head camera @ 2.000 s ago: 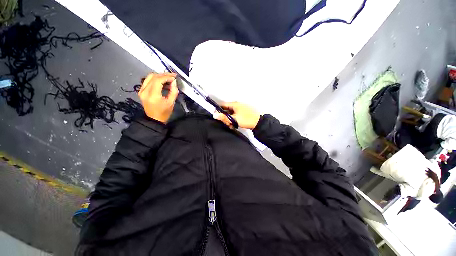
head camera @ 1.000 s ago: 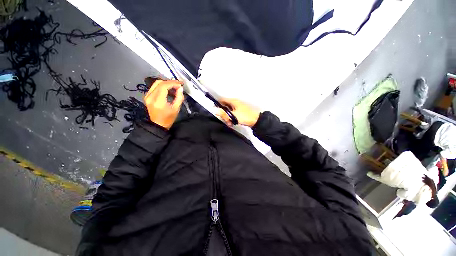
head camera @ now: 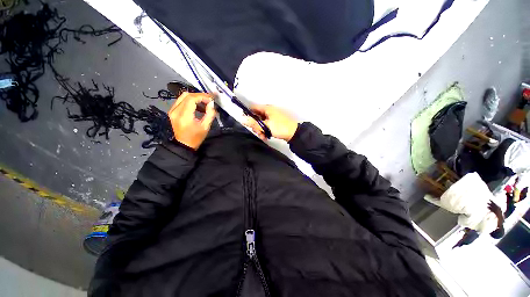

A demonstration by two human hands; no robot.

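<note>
A large navy-black fabric piece (head camera: 273, 29) lies on the white table, its near corner pointing toward me. My right hand (head camera: 272, 122) grips the black handles of the fabric shears (head camera: 244, 108), whose blades point up and left along the fabric's straight edge. My left hand (head camera: 192, 120) pinches the end of a narrow dark fabric strip (head camera: 185, 56), which runs up and left beside the fabric edge. The white paper pattern (head camera: 273, 72) has a curved outline and lies next to the fabric. Whether the blades are touching cloth is too blurred to tell.
Tangled dark trimmings (head camera: 96, 107) litter the grey floor at left. A dark bundle on green cloth (head camera: 446, 130) lies to the right, near wooden stools (head camera: 439, 178). At far right, a person in white (head camera: 473, 200) is at another white table. A blue-rimmed can (head camera: 96, 241) stands at lower left.
The fabric and table edge have shifted slightly right in view. The dark strip now stands farther from the fabric edge than two seconds ago. My right hand has moved slightly left with the shears.
</note>
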